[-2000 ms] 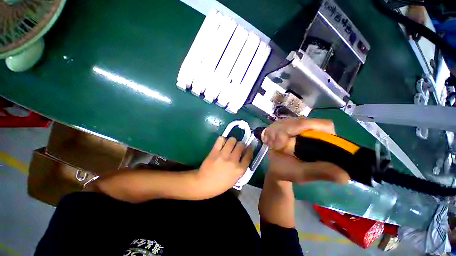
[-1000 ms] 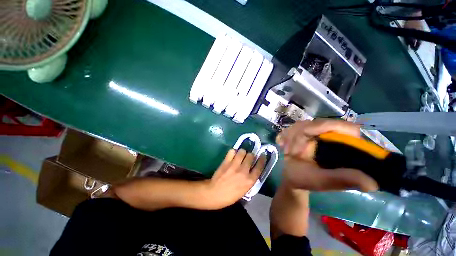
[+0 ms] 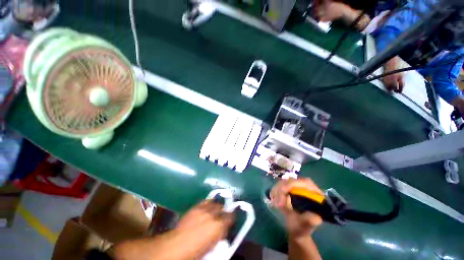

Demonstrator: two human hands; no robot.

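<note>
My left hand [image 3: 206, 223] is on two white looped housings [image 3: 248, 217] near the bench's front edge, its fingers over their loops; it is blurred. My right hand [image 3: 291, 203] is closed around the electric screwdriver [image 3: 308, 201], black with a yellow-orange band, to the right of the housings. The screwdriver's tip is blurred and apart from the housings. The silver screw feeder [image 3: 291, 147] stands behind my right hand. White strips [image 3: 231, 140] lie side by side left of the feeder.
A pale green fan [image 3: 86, 94] stands at the left. One white housing [image 3: 253, 78] lies on the green conveyor [image 3: 203, 66]. A grey-white support arm [image 3: 407, 152] and the black cable [image 3: 376, 219] are at the right. A cardboard box [image 3: 109, 216] is below the bench. Other people's hands are across the conveyor.
The view has shifted, showing more of the conveyor and the whole fan. My right hand with the screwdriver is still right of the housings. My left hand has stayed on the housings.
</note>
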